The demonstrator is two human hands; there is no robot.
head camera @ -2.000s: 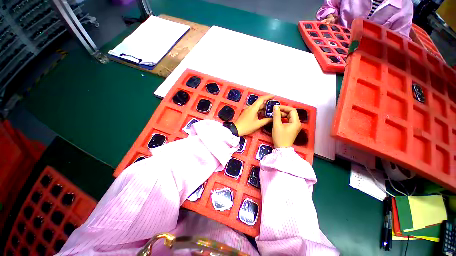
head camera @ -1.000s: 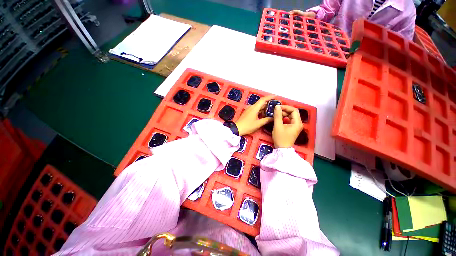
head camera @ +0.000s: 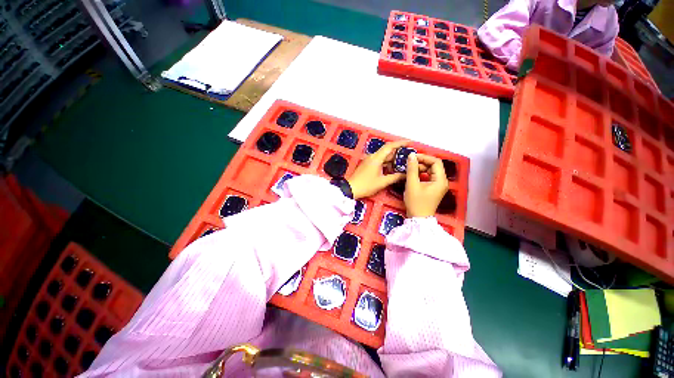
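A small dark rounded-square watch head [head camera: 403,159] with a bright rim is held above the far right part of the red-orange compartment tray [head camera: 251,174]. My left hand [head camera: 375,173] grips it from the left. My right hand [head camera: 425,184] is at its right edge, fingertips against it; whether it grips the piece too is hard to tell. The tray lies in front of me with one dark or silvery piece in most pockets; one pocket at the left is empty. My sleeves cover some pockets.
A propped tray [head camera: 543,151] with one dark piece stands at right. A filled tray [head camera: 443,68] and a person [head camera: 517,31] are beyond the white sheet [head camera: 355,81]. Clipboard [head camera: 225,59] far left, side tray [head camera: 111,306] lower left, cards [head camera: 628,314] and marker [head camera: 572,332] lower right.
The far filled tray has moved left since the earliest frame, and the other person's arm has since drawn back to the right. My hands have barely moved with the watch head.
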